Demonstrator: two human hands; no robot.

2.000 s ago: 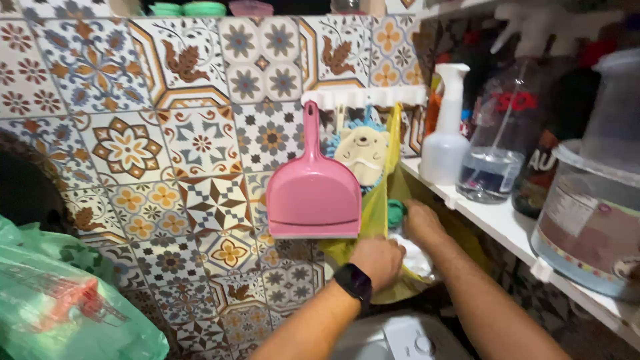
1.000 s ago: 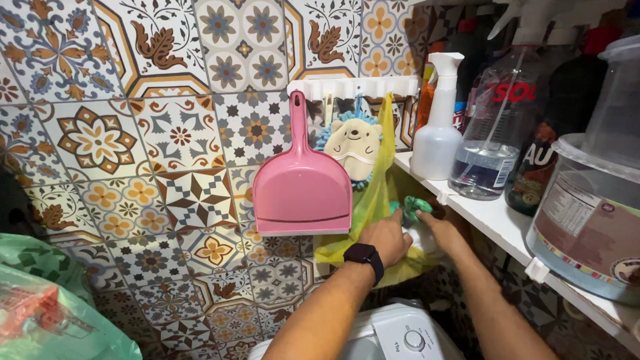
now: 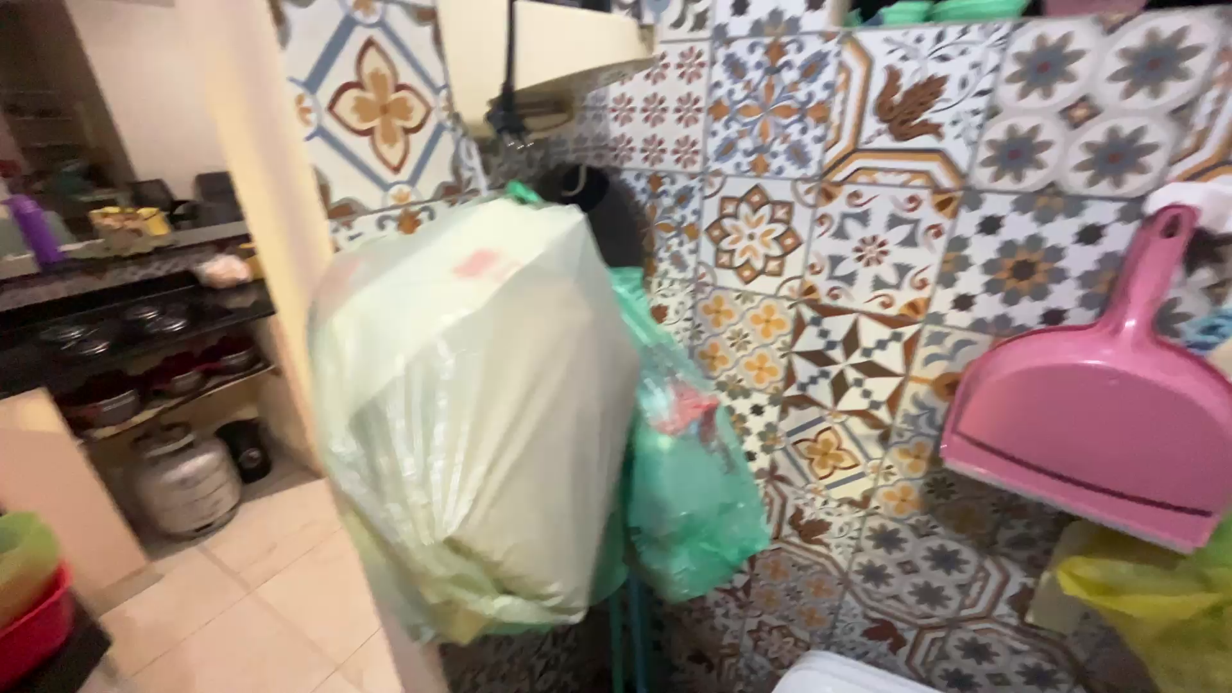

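Note:
Neither of my hands shows in the head view now. A large pale translucent plastic bag [image 3: 472,414], bulging with contents, hangs left of the middle. Beside it on the right is a smaller green plastic bag [image 3: 688,481] with something red in it. A pink plastic dustpan [image 3: 1097,404] hangs on the patterned tile wall at the right. Under the dustpan, part of a yellow plastic bag [image 3: 1145,597] shows at the right edge.
A white appliance or lid edge [image 3: 837,674] is at the bottom. On the left, past a wall edge, stand a stove [image 3: 135,322], a gas cylinder [image 3: 188,481] on tiled floor and a red basin [image 3: 38,616]. A black cable with a plug [image 3: 507,111] hangs above the bags.
The view has swung left. Both hands, at the yellow bag a second ago, have left the frame, as have the shelf and bottles. The pale bag and the kitchen area have come into view.

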